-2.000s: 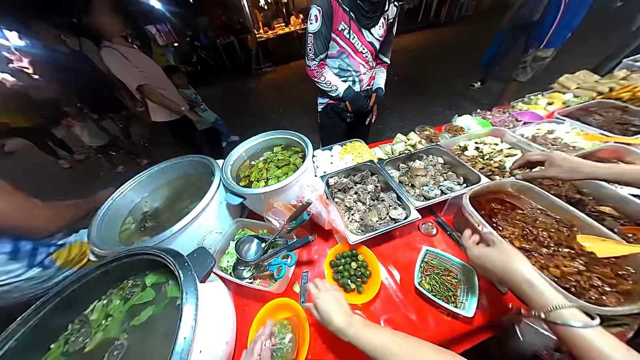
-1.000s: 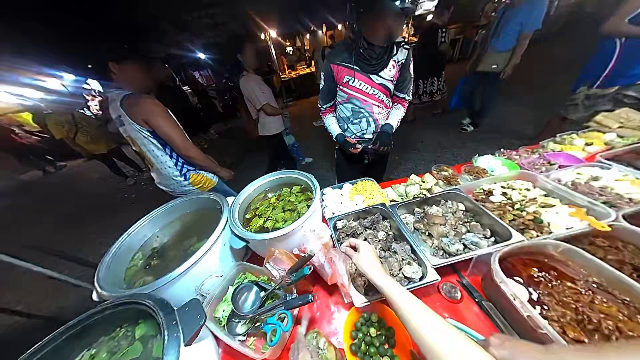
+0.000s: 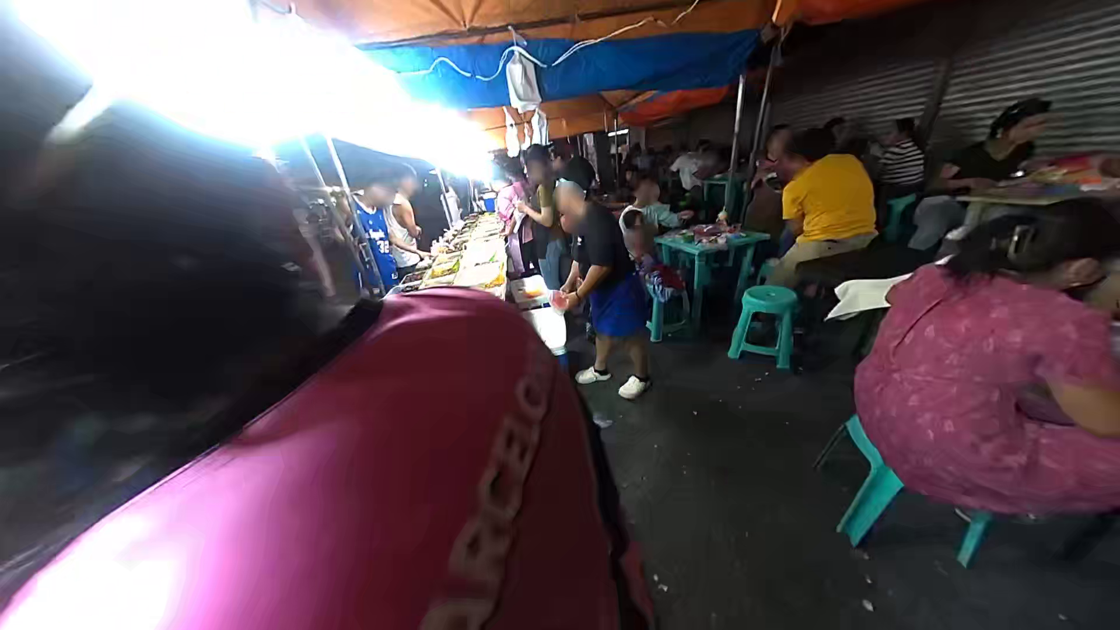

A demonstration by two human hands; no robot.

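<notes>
Neither my left hand nor my right hand shows in the head view. A person in a dark pink shirt [image 3: 420, 455] with lettering fills the lower left, close to the camera, with a blurred dark head. Beyond that shoulder, a long row of food trays [image 3: 479, 254] runs away under bright lights. Beside its near end stands a person in a black T-shirt [image 3: 602, 241] and blue shorts, holding something pinkish that I cannot make out. What my hands hold or touch is hidden.
A teal plastic stool [image 3: 768, 302] and a teal table [image 3: 713, 241] stand on the dark floor. At right sits a person in a pink patterned top [image 3: 989, 385]; farther back is one in a yellow shirt [image 3: 829, 197]. Metal poles hold up a blue tarpaulin [image 3: 612, 66].
The view has swung far away from the trays and pots close by to the seating area. Both hands, one of which was over a metal tray of food, have left the view.
</notes>
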